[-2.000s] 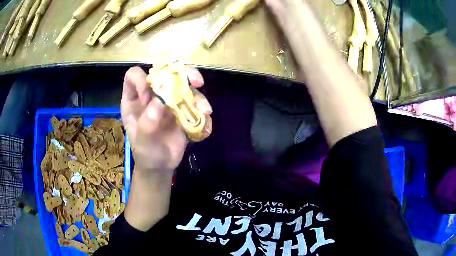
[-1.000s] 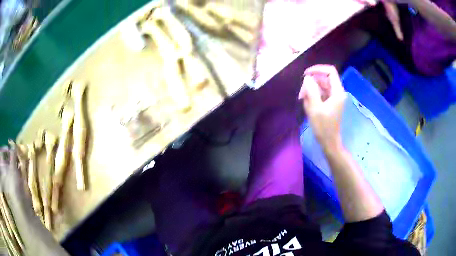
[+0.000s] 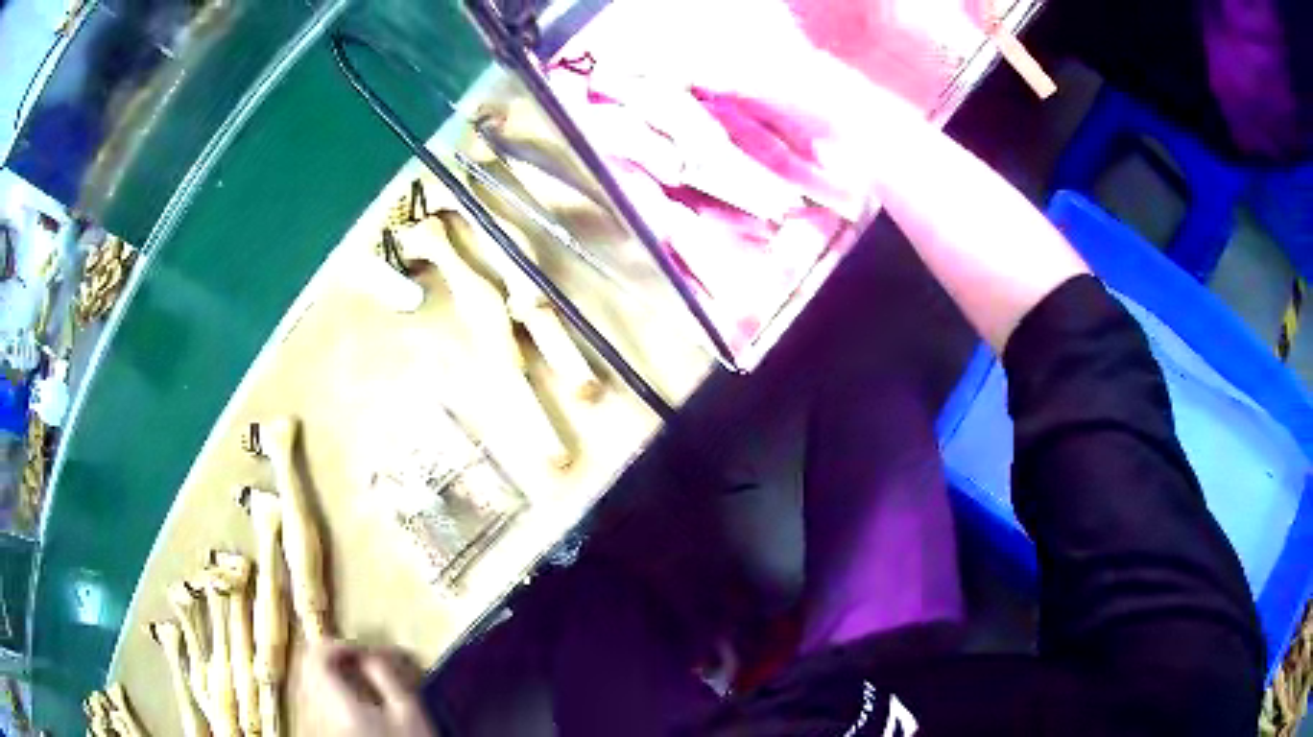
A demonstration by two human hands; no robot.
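Several tan moulded legs [image 3: 231, 634] lie side by side at the left of the tan bench. My left hand [image 3: 353, 691], blurred and cut off by the bottom edge, is at the lower end of the rightmost leg [image 3: 300, 533] of this row; its grip is unclear. Two more legs [image 3: 483, 288] lie further up the bench, with dark loops at their foot ends. My right hand [image 3: 806, 108] reaches over the bright pink sheet [image 3: 922, 43] at the upper right. It is washed out by glare, so its fingers and any held thing cannot be told.
A square greyish work plate [image 3: 461, 511] lies near the bench edge. A black cable [image 3: 490, 216] and a dark-edged clear panel [image 3: 619, 187] cross the bench. A green surface [image 3: 202, 303] curves behind. A blue bin [image 3: 1195, 389], whitish inside, stands at the right below my right arm.
My right hand has moved from above the right bin up over the pink sheet. My left hand has moved from the far left to the near end of the leg row. The view has shifted.
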